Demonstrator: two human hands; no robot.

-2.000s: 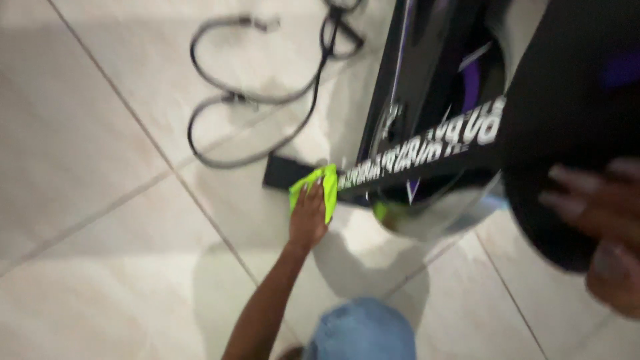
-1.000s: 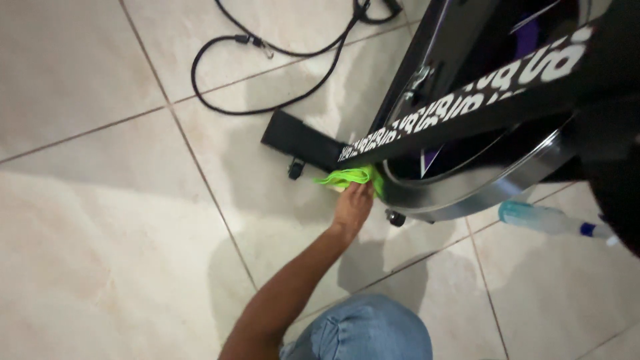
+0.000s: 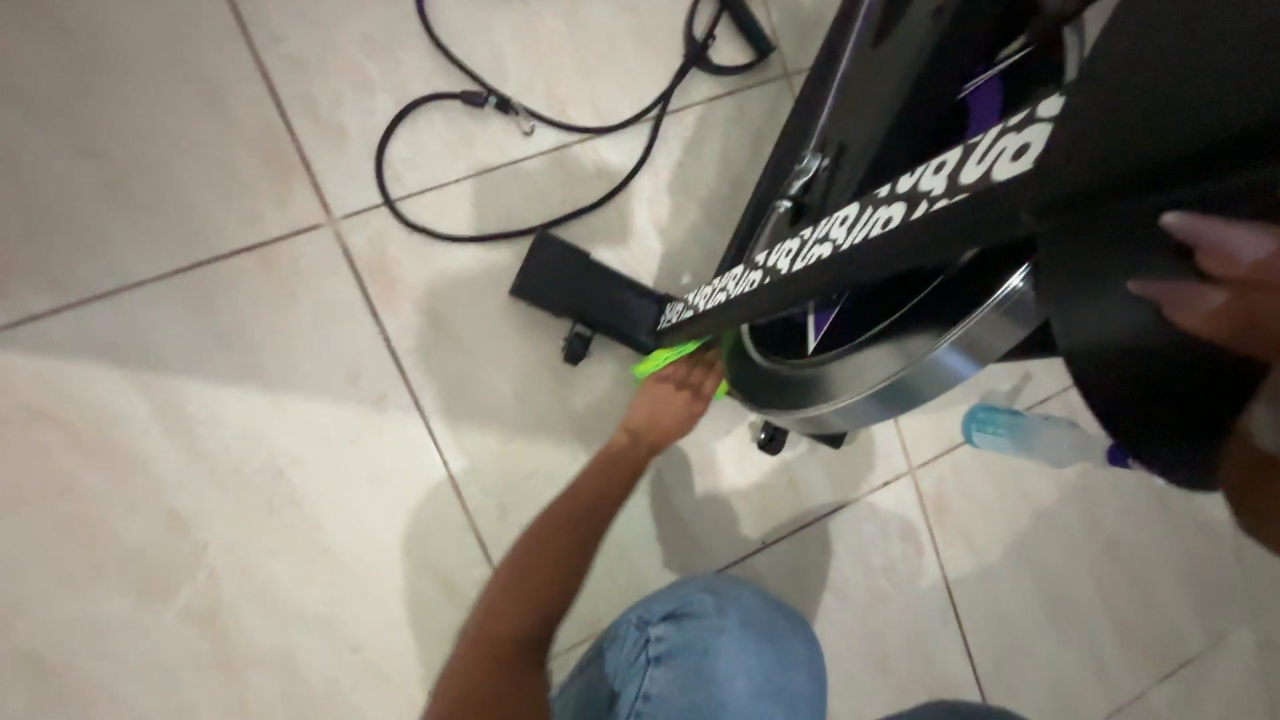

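My left hand [image 3: 680, 392] holds a bright green cloth [image 3: 665, 358] against the underside of a black frame bar [image 3: 860, 240] with white lettering, beside the metal-rimmed flywheel [image 3: 890, 390] of an exercise bike. The fingertips are partly hidden by the bar and cloth. At the right edge, my right hand [image 3: 1215, 280] rests with its fingers spread on a wide black part [image 3: 1130, 330] of the bike; the rest of this hand is cut off by the frame. A black foot bar [image 3: 590, 290] reaches out to the left of the lettered bar.
A black elastic cord [image 3: 450, 238] with a metal clip and a handle lies looped on the tiled floor [image 3: 180, 450]. Small black wheels [image 3: 771, 438] sit under the bike. A plastic bottle [image 3: 1020, 436] with blue liquid lies right of them. My jeans-covered knee [image 3: 700, 650] is below.
My left hand and the green cloth have moved from the foot bar's top, near the end of the lettered bar, to beneath that bar, by the flywheel.
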